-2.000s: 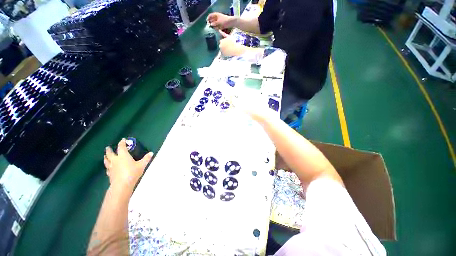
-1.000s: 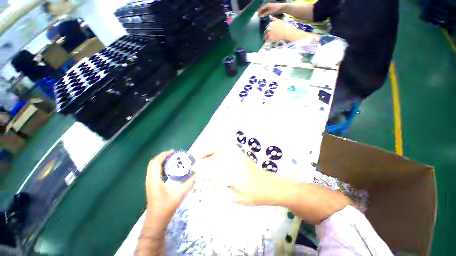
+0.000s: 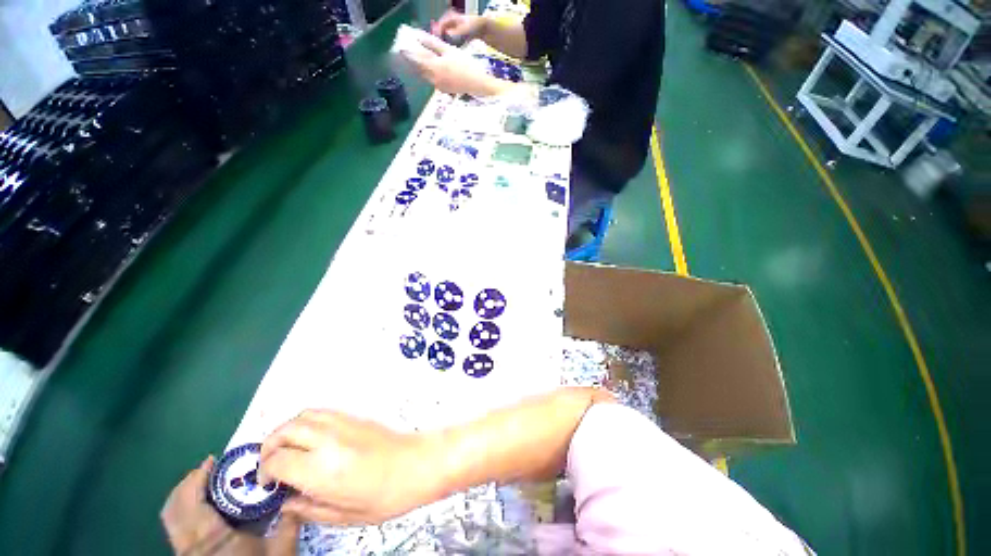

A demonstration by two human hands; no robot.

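My left hand is at the lower left and holds a black cylindrical housing with its round end facing up. The end shows a black-and-white disc pattern. My right hand lies over the housing's right side with its fingertips on the end face. Whether the fingers pinch anything is hidden. Several end discs lie in rows on the white bench ahead of my hands. Shiny liner scraps lie under and beside my right forearm.
Two black housings stand on the green belt. Black trays are stacked behind it at left. More discs lie farther up the bench. An open carton with scraps is at right. A person works beyond, holding something whitish.
The view has shifted. My left hand took hold of a housing and turned its end up, now held low at the left. My right hand has come over onto that end.
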